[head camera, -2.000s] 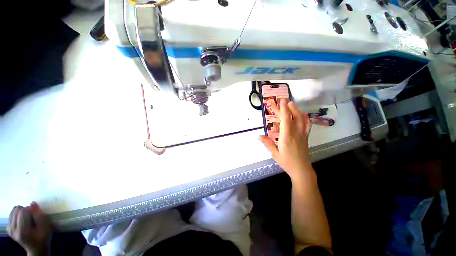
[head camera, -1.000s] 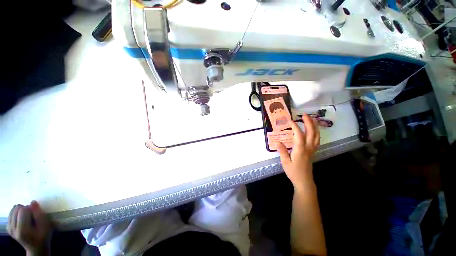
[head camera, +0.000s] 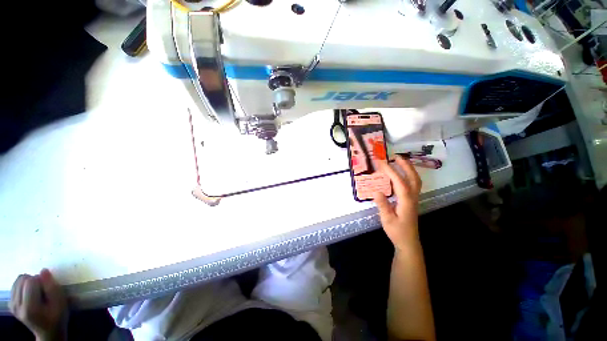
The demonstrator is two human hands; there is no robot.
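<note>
A smartphone [head camera: 366,150] with a lit pink and red screen lies on the white machine table right of the needle. My right hand [head camera: 401,200] is over the phone's lower right edge, fingers apart, with fingertips on or just above the screen. It holds nothing. My left hand [head camera: 36,301] is at the table's front edge at the far left, its fingers curled at the edge; whether it grips the edge cannot be told. Black scissors [head camera: 339,133] lie at the phone's left side, partly hidden by the phone.
The white JACK sewing machine head [head camera: 386,63] spans the top. Thread snips [head camera: 426,161] lie right of the phone. A black-handled tool [head camera: 480,160] is by a small tray [head camera: 498,152] at the right end. Dark fabric [head camera: 46,60] is heaped upper left.
My right hand has moved off the middle of the phone towards its lower right edge. The picture on the screen has changed. My left hand has stayed in place.
</note>
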